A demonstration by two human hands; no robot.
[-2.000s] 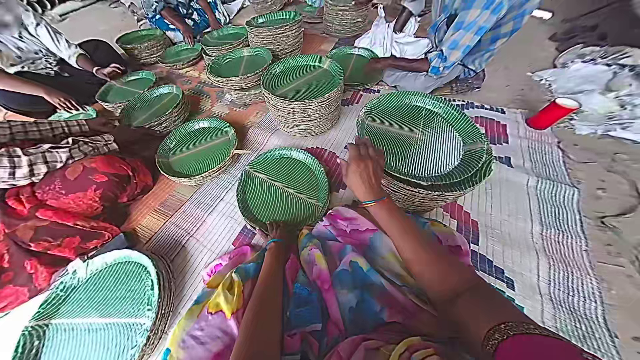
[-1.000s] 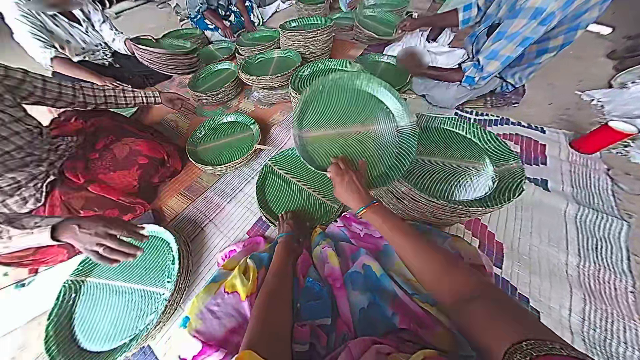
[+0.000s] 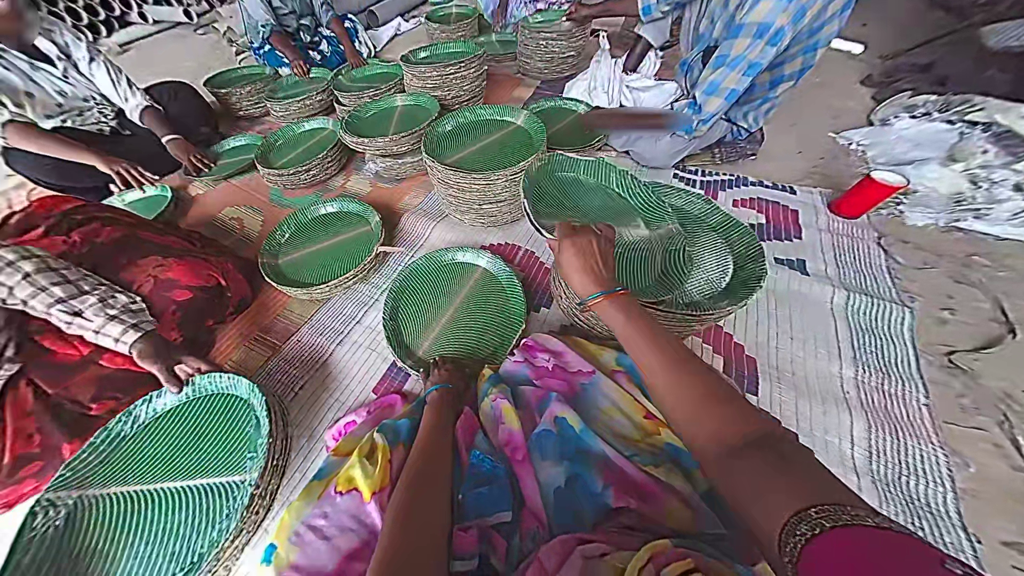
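My left hand (image 3: 448,378) grips the near rim of a round green leaf-patterned plate (image 3: 456,308) in front of my lap; its fingers are partly hidden under the plate. My right hand (image 3: 586,258) holds another green plate (image 3: 592,196) by its near edge, tilted over a wide stack of green plates (image 3: 732,248) on the right. The lower part of that held plate overlaps the stack, and whether they touch I cannot tell. A small stack of plates (image 3: 320,244) lies to the left of my left hand's plate.
A tall plate stack (image 3: 484,180) stands ahead, with several more behind. At lower left a co-worker's hand (image 3: 172,364) touches a large plate stack (image 3: 152,480). Other people sit around the woven mat (image 3: 832,344). A red cylinder (image 3: 868,194) lies at the right.
My right hand has carried a plate from above my left hand's plate to the stack on the right. The co-worker's hand at lower left has moved onto the large plate's rim.
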